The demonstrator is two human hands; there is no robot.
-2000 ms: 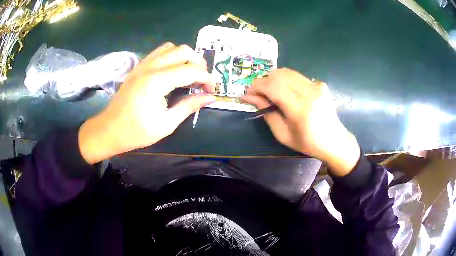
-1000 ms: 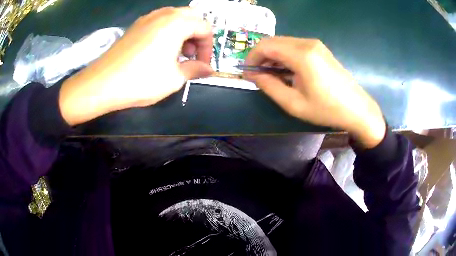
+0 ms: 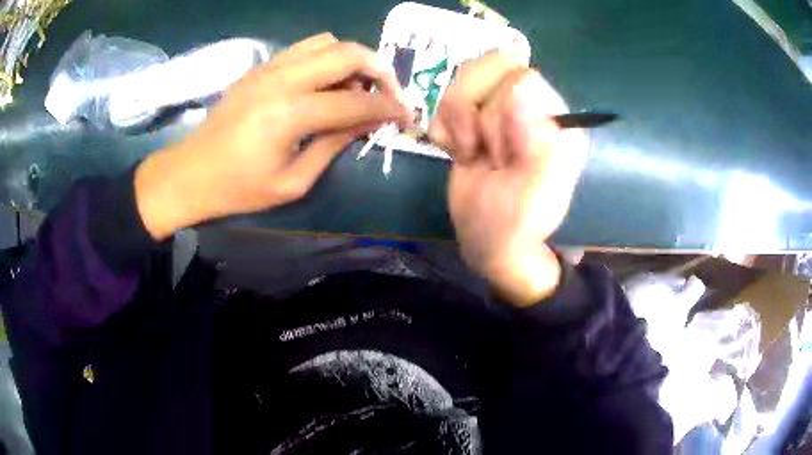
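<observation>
The white socket housing [image 3: 481,34] lies open on the bench, tilted a little. A green circuit board [image 3: 431,82] and a dark component [image 3: 403,66] show inside; my right hand covers its right part. My left hand [image 3: 289,129] has its fingertips at the housing's lower left edge; what they touch is hidden. My right hand [image 3: 512,147] is closed around a black pointed tool [image 3: 585,118], whose dark end sticks out to the right. White wire ends [image 3: 385,153] stick out below the housing near my left fingertips.
A clear plastic bag around a white bundle [image 3: 133,84] lies left of the housing. Gold brass strips [image 3: 20,35] lie at the far upper left. A small gold piece touches the housing's top. A brown carton [image 3: 766,298] with white plastic stands at the lower right, beyond the bench edge.
My right hand has turned upward, and the tool now points out to the right instead of across the housing. The housing appears further right and more tilted. My left hand stays at its lower left.
</observation>
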